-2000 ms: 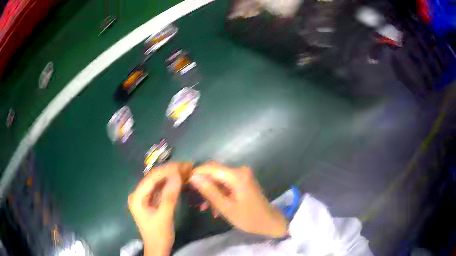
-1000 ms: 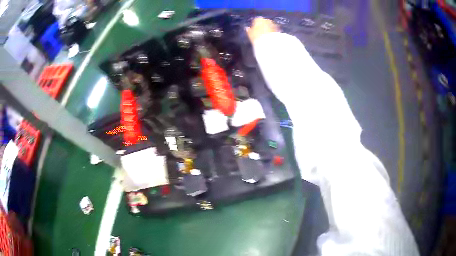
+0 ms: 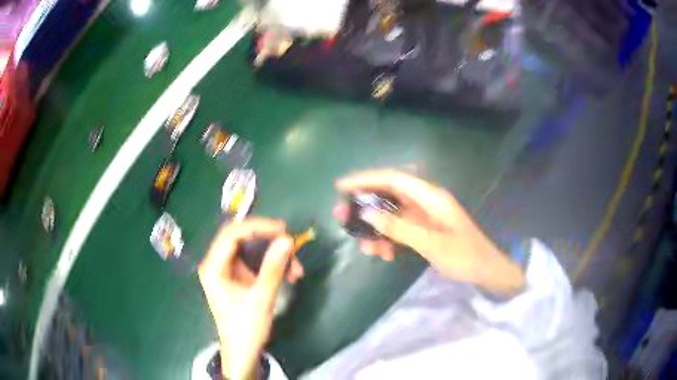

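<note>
My left hand (image 3: 249, 271) is closed around a dark display module (image 3: 254, 252); its orange flex cable (image 3: 303, 239) sticks out to the right past the fingertips. My right hand (image 3: 416, 223) holds a small dark device part (image 3: 367, 211) with a light edge, between thumb and fingers. The two hands are apart over the green bench. Fingers hide much of both parts, and blur hides their details.
Several small units, white-rimmed (image 3: 239, 193) or dark with orange patches (image 3: 165, 180), lie left of my hands. A pale curved rail (image 3: 111, 174) separates the green conveyor (image 3: 70, 159). The black fixture (image 3: 319, 70) stands beyond, and trays (image 3: 70, 341) lie at lower left.
The view has swung from the fixture back to the bench. My right hand, reaching over the fixture a second ago, is now near my left hand with a dark part. My left hand has come back into view.
</note>
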